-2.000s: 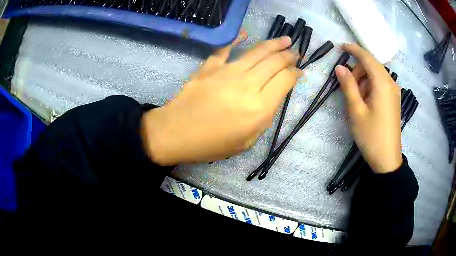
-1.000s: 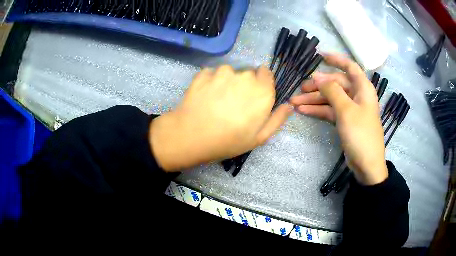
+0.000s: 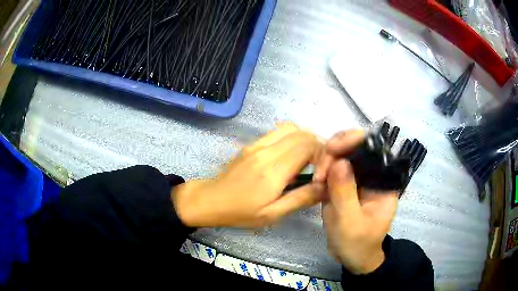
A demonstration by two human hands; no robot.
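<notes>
A bundle of black whip antennas [image 3: 377, 165] is held up in my right hand [image 3: 360, 219], its thick sleeve ends blurred and pointing right. My left hand [image 3: 255, 179] is closed around the thin part of the same bundle, close against my right fingers; a short dark stretch shows between its fingers. The tips are hidden. More antennas [image 3: 413, 153] lie on the foam behind and right of my right hand, partly covered by it. The blue tray [image 3: 230, 108] of black rods is at the upper left.
A white pad [image 3: 366, 79] lies at upper centre-right. A single rod [image 3: 417, 55], a small black cluster [image 3: 455, 91] and a larger bagged pile [image 3: 483, 142] are at the right. A red strip [image 3: 466, 34] curves at upper right. A blue tote [image 3: 20, 187] is at far left.
The rods that lay between my hands are gathered and lifted off the foam, sleeve ends turned right. The view has shifted, showing more of the tray and the red strip.
</notes>
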